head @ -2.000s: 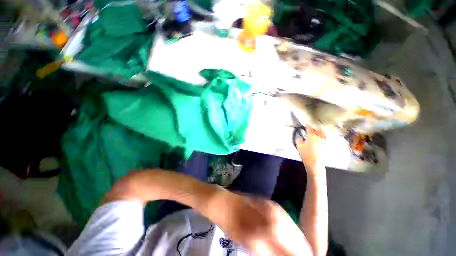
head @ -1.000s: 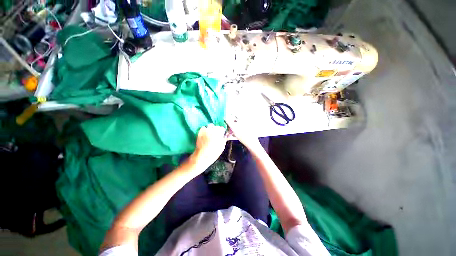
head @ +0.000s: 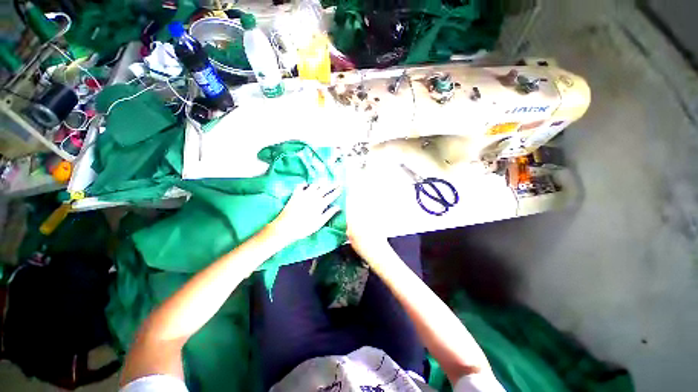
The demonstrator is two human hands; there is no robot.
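A green garment piece [head: 222, 210] lies rumpled on the white machine table, left of the needle area [head: 360, 153], which is partly lost in glare. My left hand [head: 308, 210] lies on the cloth with fingers spread, pressing it. My right hand [head: 360, 233] is at the table's front edge by the cloth's right edge; its fingertips are blurred by glare, so its grip cannot be told. The cream sewing machine [head: 459, 99] stands right of the cloth. Thread scissors [head: 436, 195] with dark blue handles lie under its arm, touched by neither hand.
Behind the table stand a dark bottle with blue cap [head: 200, 70], a clear bottle [head: 262, 57] and an orange-yellow bottle [head: 314, 61]. Folded green pieces [head: 134, 138] lie on the left side table, a yellow-handled tool [head: 57, 214] at its edge. More green cloth [head: 536, 352] is heaped low right.
My right hand has left the scissors, which lie on the table, and moved left to the cloth's edge. My left hand has come onto the cloth and now lies flatter, farther up it.
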